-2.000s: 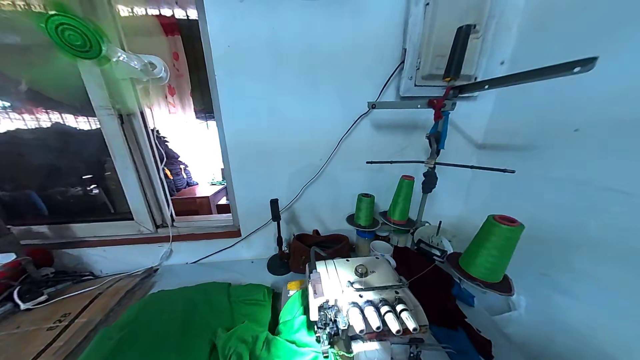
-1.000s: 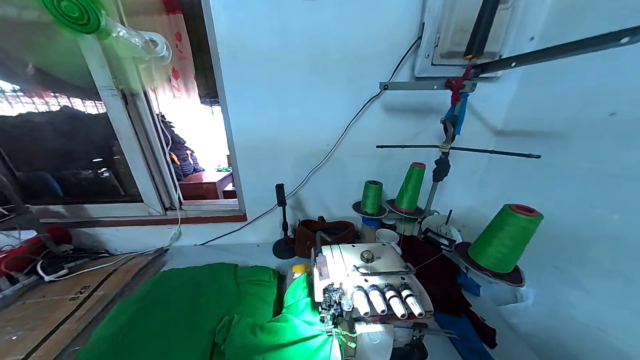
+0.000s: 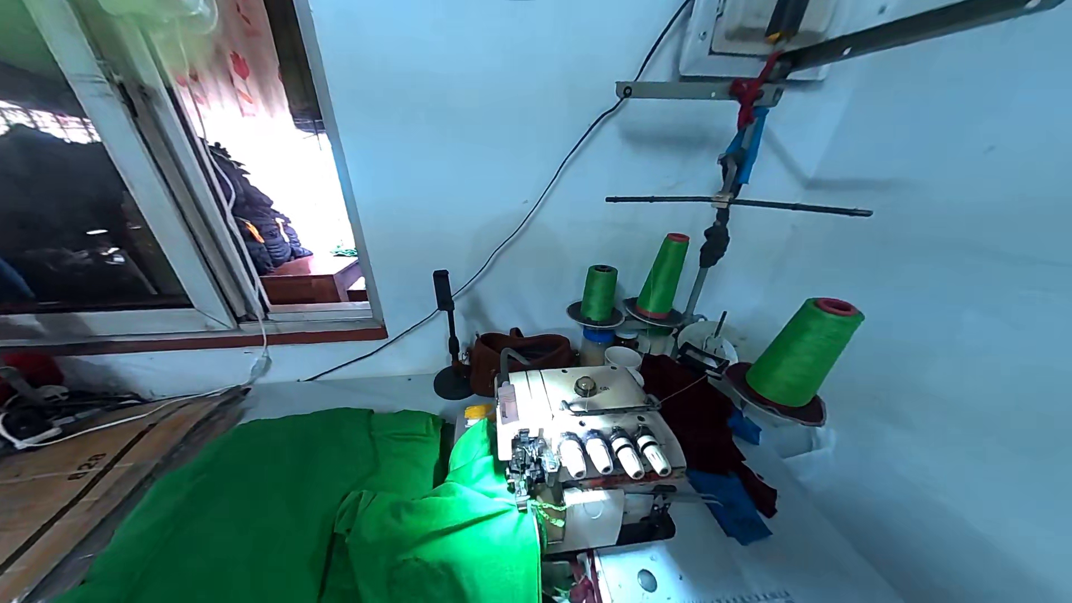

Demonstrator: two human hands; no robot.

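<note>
Neither of my hands shows in the head view. An overlock sewing machine stands at the lower middle, with several white tension dials on its front. Green fabric spreads to its left, and a brightly lit part of the cloth reaches the needle area. Short green threads show beside the needle area. Behind the machine, a small green thread cone and a taller green cone stand on holders. A large green cone leans on a holder at the right.
A thread stand pole rises behind the machine. A brown container and a black stand are near the wall. Dark red cloth and blue cloth lie right of the machine. A cardboard box sits at left, below a window.
The view has shifted somewhat, so the machine and window sit differently in the picture. Nothing else has plainly changed.
</note>
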